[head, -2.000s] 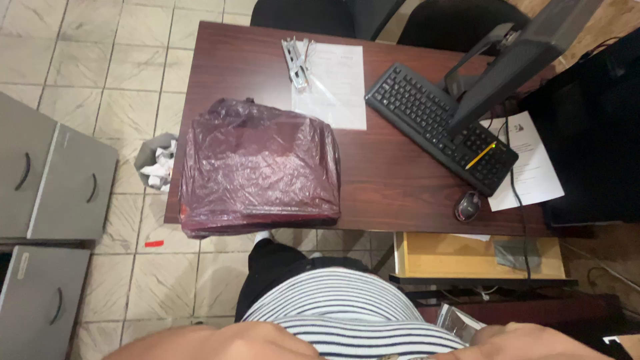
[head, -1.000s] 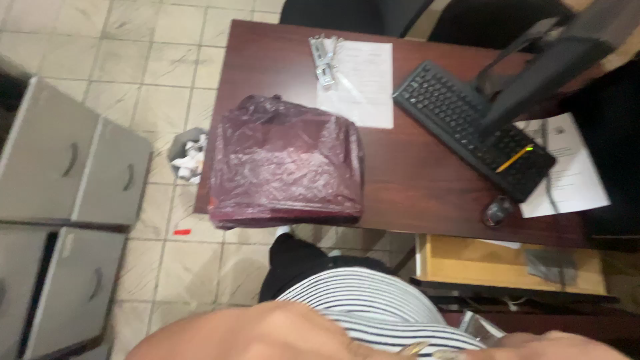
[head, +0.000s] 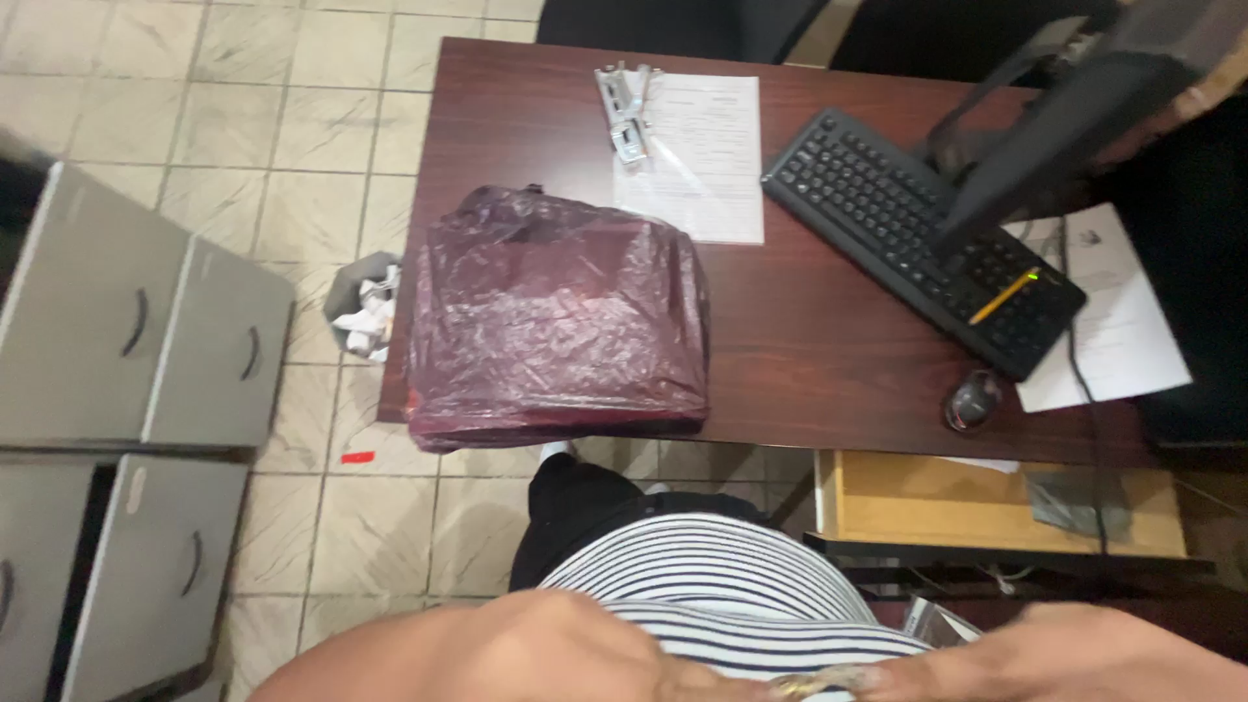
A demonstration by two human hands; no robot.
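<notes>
At the bottom edge my left hand (head: 575, 653) and my right hand (head: 1033, 663) meet in front of the striped shirt (head: 712, 575). Their fingertips come together around a small shiny thing, partly cut off by the frame, which I cannot make out. Beyond them, a dark red plastic bag (head: 565, 322) wraps a boxy bulk at the near left corner of the wooden desk (head: 780, 370); neither hand touches it. Metal binder mechanisms (head: 624, 117) lie partly over a printed sheet (head: 717, 156) near the far edge.
A black keyboard (head: 877, 214) with a yellow pencil (head: 1004, 297) on it lies under a monitor (head: 1072, 117), near a mouse (head: 972, 400). An open wooden drawer (head: 916, 497) juts out below. Left are a wastebasket (head: 341, 302) with crumpled paper and grey cabinets (head: 205, 361).
My hands remain low in front of the shirt. The bag, binder mechanisms and keyboard have stayed in place on the desk; the view has shifted slightly.
</notes>
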